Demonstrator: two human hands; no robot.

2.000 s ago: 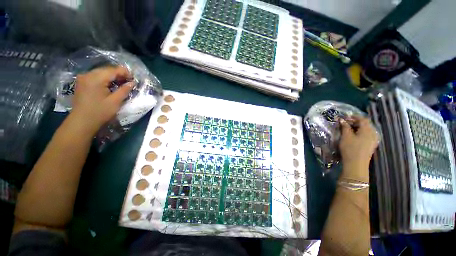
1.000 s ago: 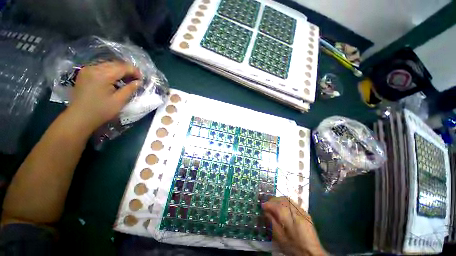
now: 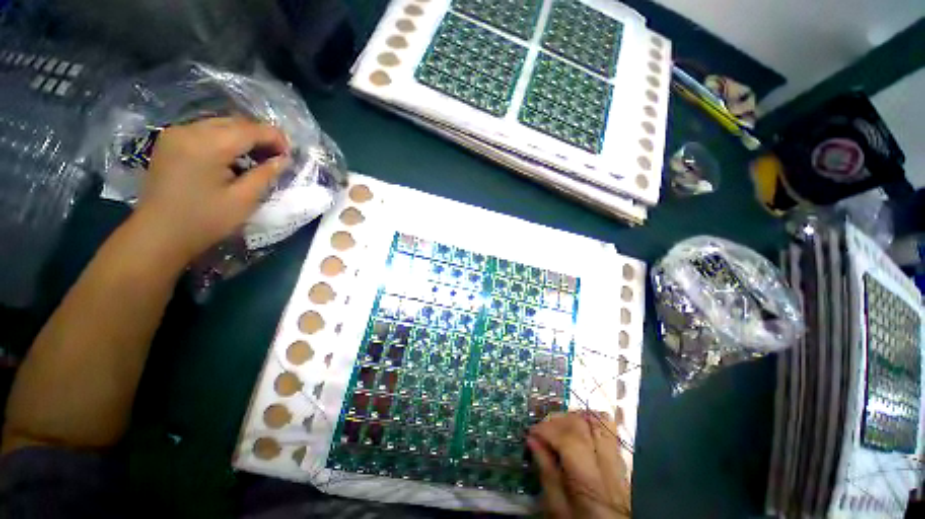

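The green circuit board panel [image 3: 461, 375] lies on the white carrier [image 3: 269, 380] in front of me. Flat metallic parts show in columns near its left and right sides. My left hand [image 3: 208, 172] is at the open left parts bag [image 3: 304, 132], thumb and index finger close together; whether a part is between them cannot be told. My right hand [image 3: 578, 451] is over the panel's lower right, fingertips low at the board and bunched; any part in them is hidden. The clear right parts bag [image 3: 720, 309] lies right of the carrier.
Stacked carriers with a four-block panel [image 3: 629, 193] stand at the back. Upright carriers [image 3: 811, 375] are at the right. Clear trays [image 3: 41, 152] are far left. A small clear bag [image 3: 693, 169], yellow-green pens [image 3: 715, 106] and a black round container [image 3: 837, 157] are back right. Thin dark lines cross the carrier's right edge.
My right hand has left the right bag and come to the panel's lower right, shifting slightly since a second ago. My left hand stays at the left bag. The view has shifted slightly.
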